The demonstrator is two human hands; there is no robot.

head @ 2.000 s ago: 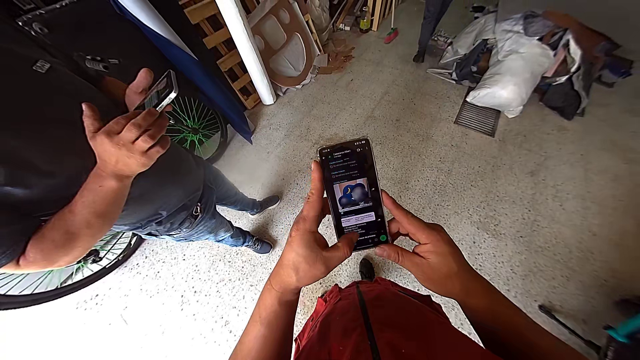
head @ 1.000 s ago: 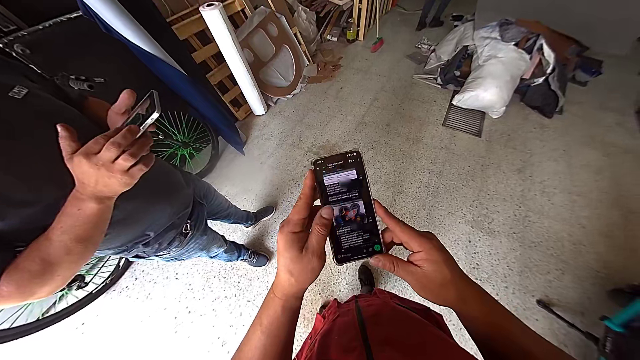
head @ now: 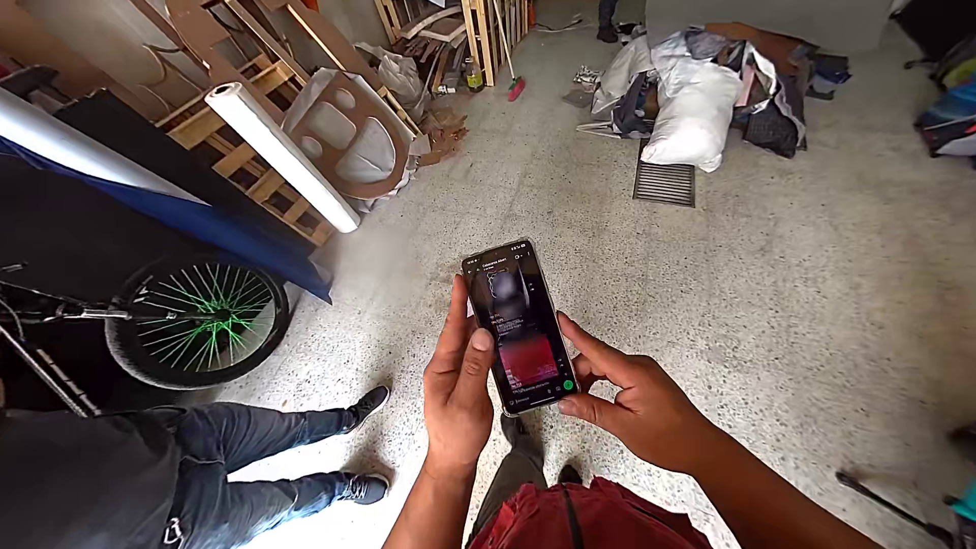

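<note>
A smartphone (head: 518,328) in a clear case lies between my two hands, its lit screen facing up at me and showing a dark chat view with pictures. My left hand (head: 461,389) holds the phone's left edge, with the thumb over the screen's left side. On the lower right edge, my right hand (head: 633,404) grips with thumb and fingers. Below the phone is my red garment (head: 587,518).
Another person (head: 152,473) stands at the lower left, by a bicycle wheel (head: 206,320) with green spokes. A white roll (head: 282,156) leans on wooden pallets. White sacks (head: 694,114) lie beside a floor grate (head: 664,183). A broom head (head: 516,89) rests further back.
The pictures on the phone's screen have changed. The other person's hands and phone, seen earlier at the left, are out of view. My view has shifted. Both my hands still hold the phone.
</note>
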